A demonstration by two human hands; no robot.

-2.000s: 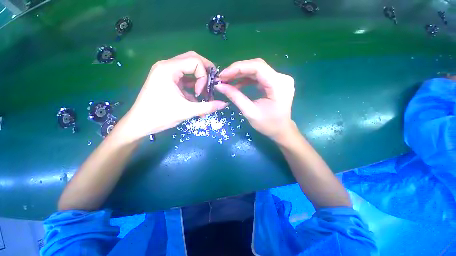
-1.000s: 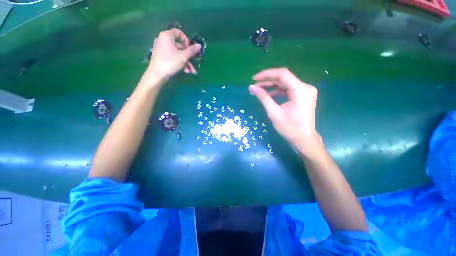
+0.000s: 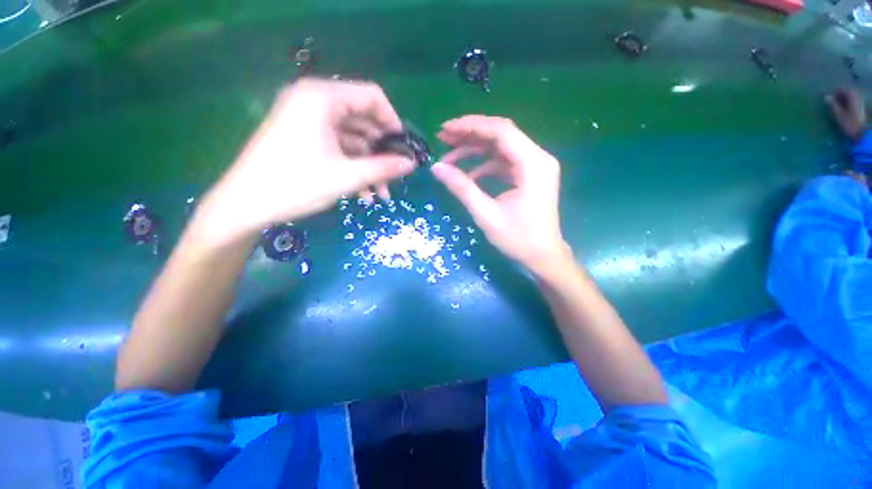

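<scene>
A round black assembly [image 3: 405, 145] is held between the thumb and fingers of my left hand [image 3: 298, 153], tilted and a little blurred, above the far side of the clip pile. My right hand [image 3: 512, 191] is close to its right side, thumb and fingers apart at the rim; whether a tiny clip is between its fingertips cannot be told. The small white clips [image 3: 405, 245] lie in a loose bright pile on the green surface [image 3: 478, 349], just below my hands.
Other black assemblies lie at left [image 3: 141, 223], beside my left wrist [image 3: 284, 242] and along the far side [image 3: 473, 66]. A red tray edge [image 3: 779, 4] shows at the far right. Another person's blue sleeve [image 3: 822, 253] and hand [image 3: 846, 113] are at the right.
My left hand reached to the far left assemblies a second ago; it is now back in the middle holding a black assembly. My right hand is closer to it. The camera view has shifted slightly.
</scene>
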